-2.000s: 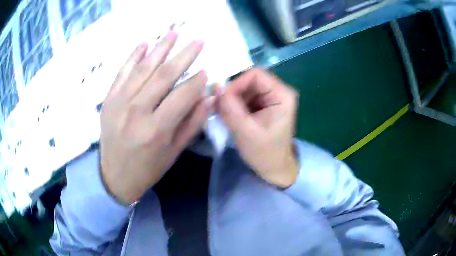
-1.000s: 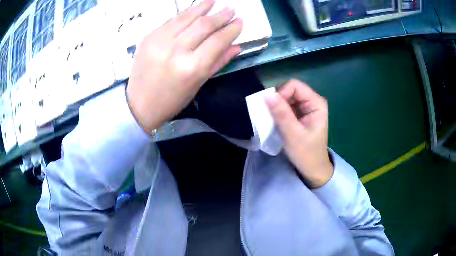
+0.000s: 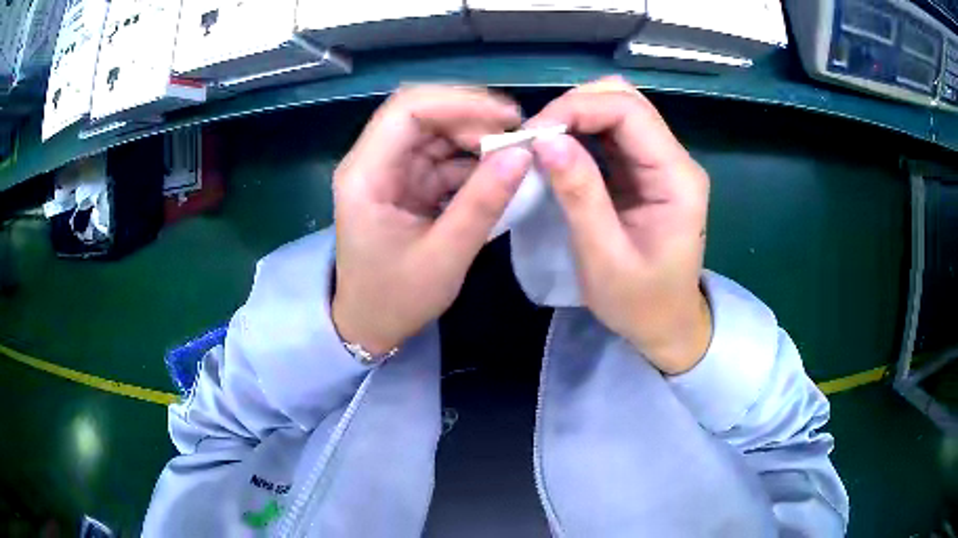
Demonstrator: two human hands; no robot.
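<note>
My left hand (image 3: pixel 404 210) and my right hand (image 3: pixel 636 215) meet in front of my chest, just below the bench edge. Both pinch the white label strip (image 3: pixel 536 215) between thumb and fingers. Its top edge is folded over at the fingertips, and the rest hangs behind my thumbs. No separate sticker can be made out. White retail boxes (image 3: pixel 236 37) lie side by side on the green bench (image 3: pixel 420 84) beyond my hands, not touched.
A counting scale (image 3: pixel 872 47) stands at the bench's right end. A black bin with white scraps (image 3: pixel 89 205) is under the bench at left. A blue bin (image 3: pixel 194 357) is on the floor beside my left sleeve. A metal frame (image 3: pixel 914 273) stands at right.
My left hand has left the boxes and come to the strip beside my right hand. The strip is now held by both hands. The view has turned, showing more bench and floor.
</note>
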